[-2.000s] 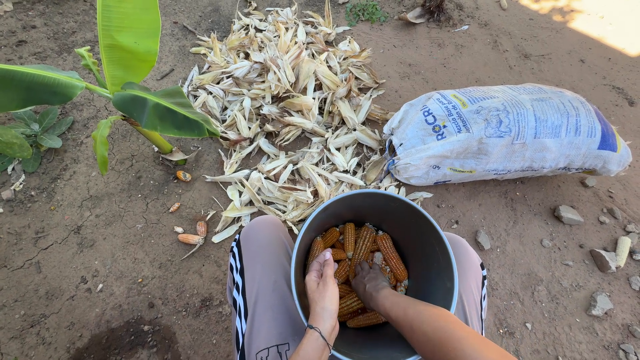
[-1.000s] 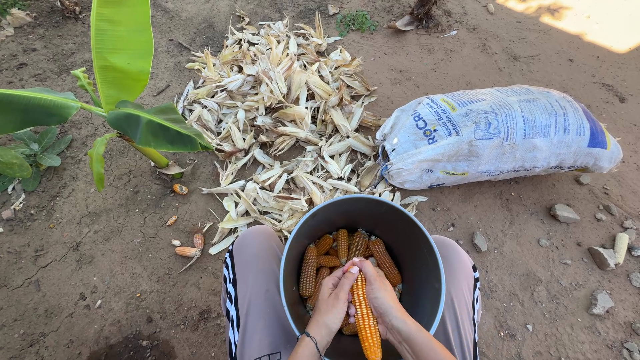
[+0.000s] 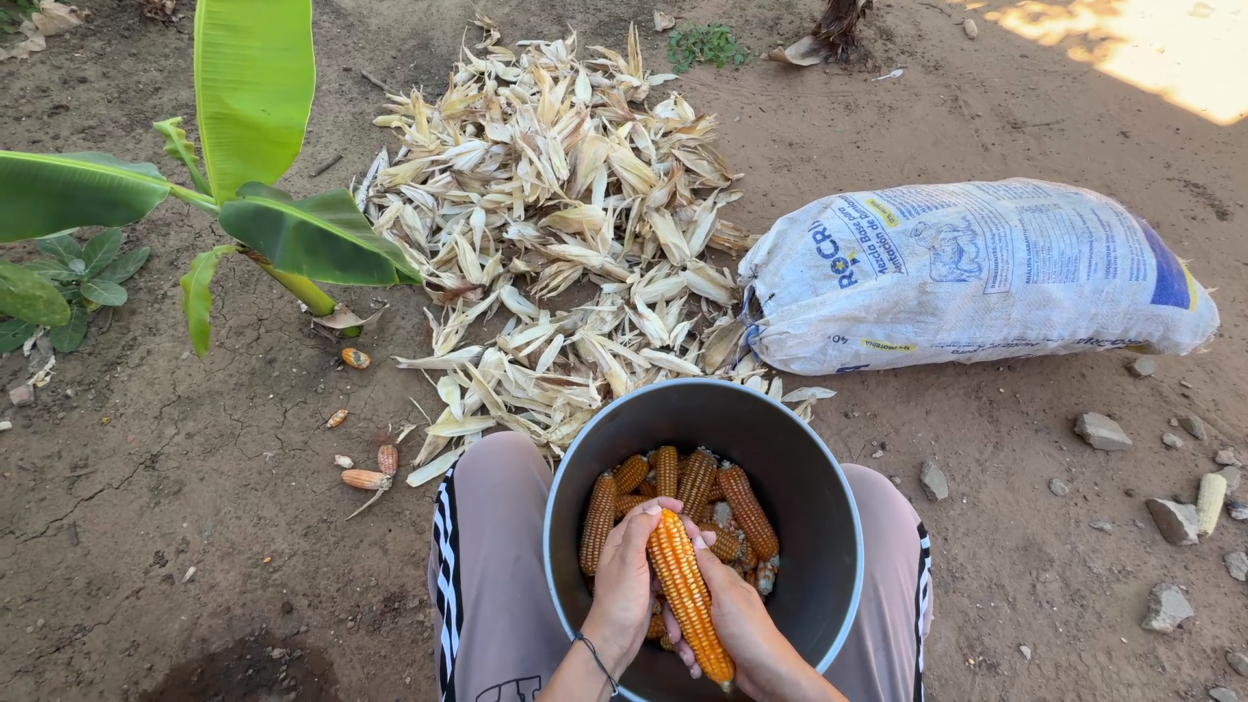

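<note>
Both hands hold one orange ear of corn (image 3: 690, 600) over a deep dark metal pot (image 3: 814, 507) that stands between my knees. My left hand (image 3: 624, 575) wraps the ear's left side, a thin dark cord on its wrist. Against the right side of the ear lies my right hand (image 3: 736, 609), its thumb near the upper end. Several husked ears, darker orange, lie in the pot below, among them one long ear (image 3: 748, 512) at the right. Part of the pot's inside is hidden by my hands and forearms.
Dry corn husks (image 3: 556, 224) are heaped on the bare soil ahead. A tied woven sack (image 3: 985, 273) with print lies at the right. A young banana plant (image 3: 302, 234) grows at the left, small cobs (image 3: 366, 479) near it. Stones (image 3: 1103, 431) and a pale cob (image 3: 1210, 504) lie far right.
Two seconds ago both hands were down among the ears in the pot. A second ago they held an orange ear above them, and they still hold one now.
</note>
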